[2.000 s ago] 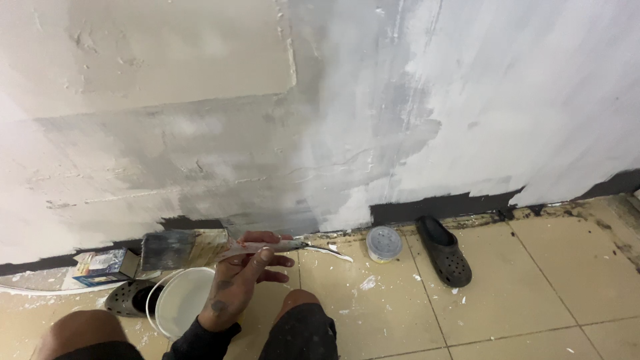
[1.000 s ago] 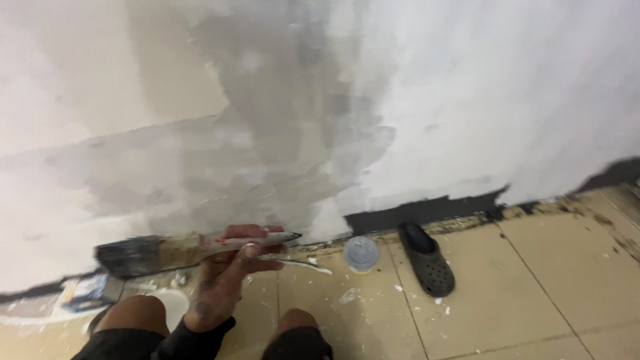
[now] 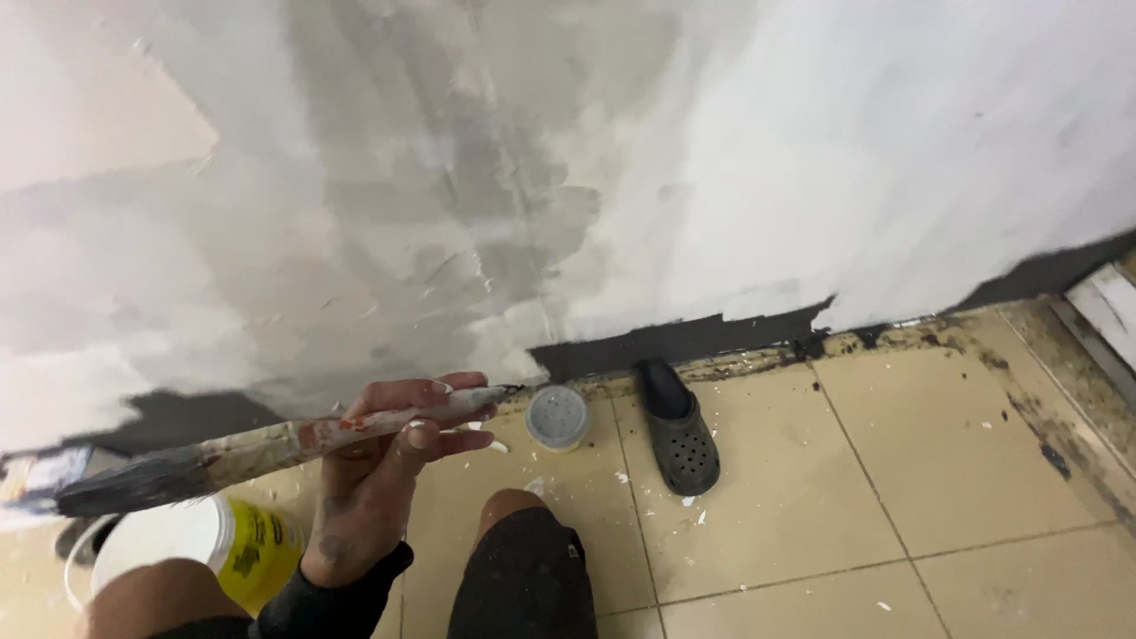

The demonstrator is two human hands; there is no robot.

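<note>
My left hand point(image 3: 377, 461) holds a paint-stained brush point(image 3: 257, 451) by its handle, thumb on the near side and fingers curled behind it. The dark, coated bristles point left, above a white bucket with a yellow label point(image 3: 266, 541), and the handle's tip points right, in front of the foot of the wall point(image 3: 426, 266). That wall bears patchy grey and white coating, with a dark strip at its base. Just right of my fingers stands a small round tub with a grey top point(image 3: 557, 417). My right hand is out of view.
A dark clog point(image 3: 679, 430) sits right of the tub on beige floor tiles point(image 3: 763, 506) with white flecks. Another dark shoe point(image 3: 84, 540) is partly hidden behind the bucket. At the far left is a blurred printed box point(image 3: 40, 479). My knees flank my hand.
The brush, held low beside the bucket two seconds ago, has been lifted, and its bristles now show large in front of the wall. My left hand has kept its grip. The view has shifted.
</note>
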